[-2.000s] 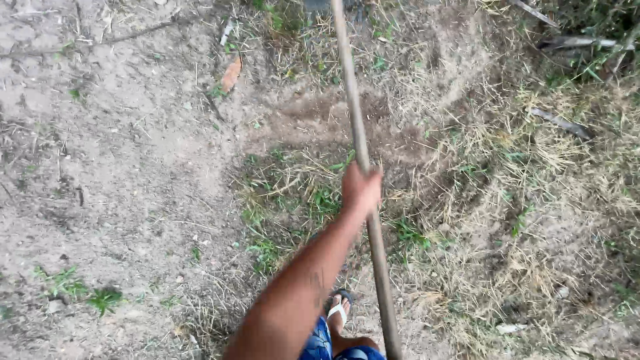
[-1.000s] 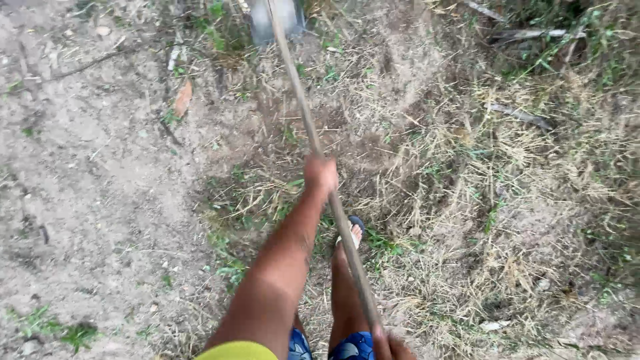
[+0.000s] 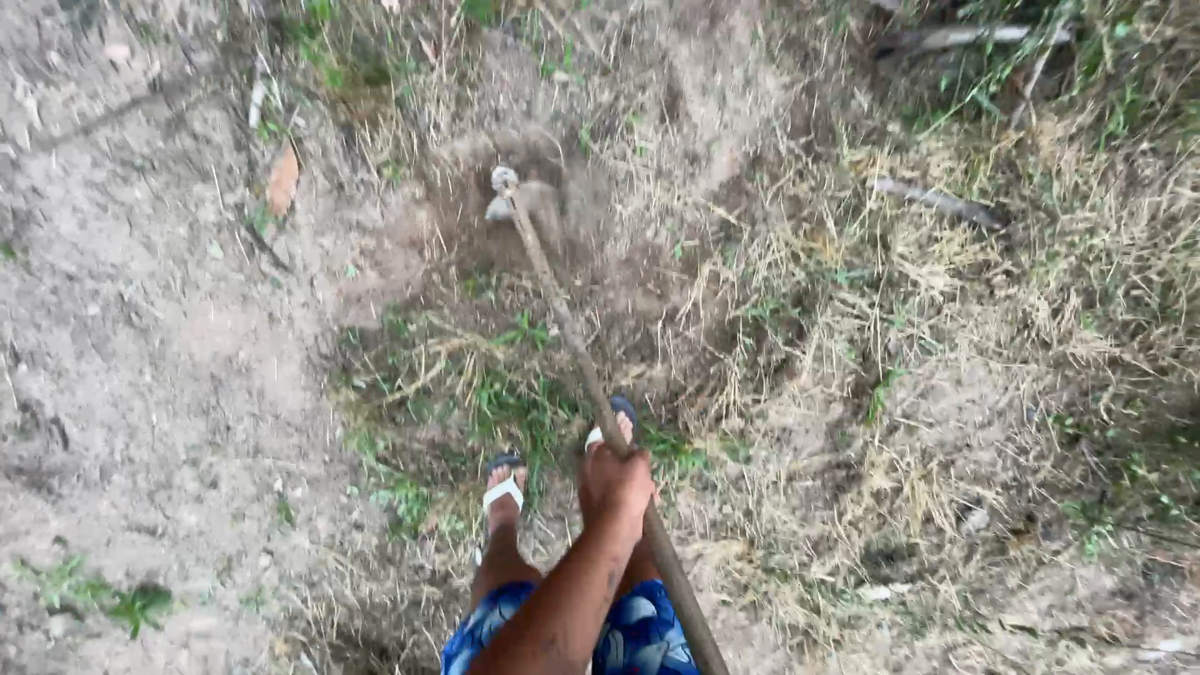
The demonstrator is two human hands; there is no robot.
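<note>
My left hand (image 3: 614, 489) is closed around the long wooden handle of a hoe (image 3: 577, 347), just in front of my feet. The handle slants from the bottom edge up and to the left. At its far end the metal hoe head (image 3: 514, 201), blurred, is down at a patch of brown loose soil (image 3: 469, 230). My right hand is out of view, and the near end of the handle runs past the bottom edge.
My feet in flip-flops (image 3: 504, 491) stand close to the handle. Dry cut grass (image 3: 900, 375) covers the ground on the right, with sticks (image 3: 937, 202) near the top right. Green tufts (image 3: 516, 403) grow before my feet; a brown leaf (image 3: 282, 180) lies at left.
The hoe head has come down and nearer to my feet than a second ago. My left hand has moved down toward my feet with the handle. My right hand, seen at the bottom then, has left the view.
</note>
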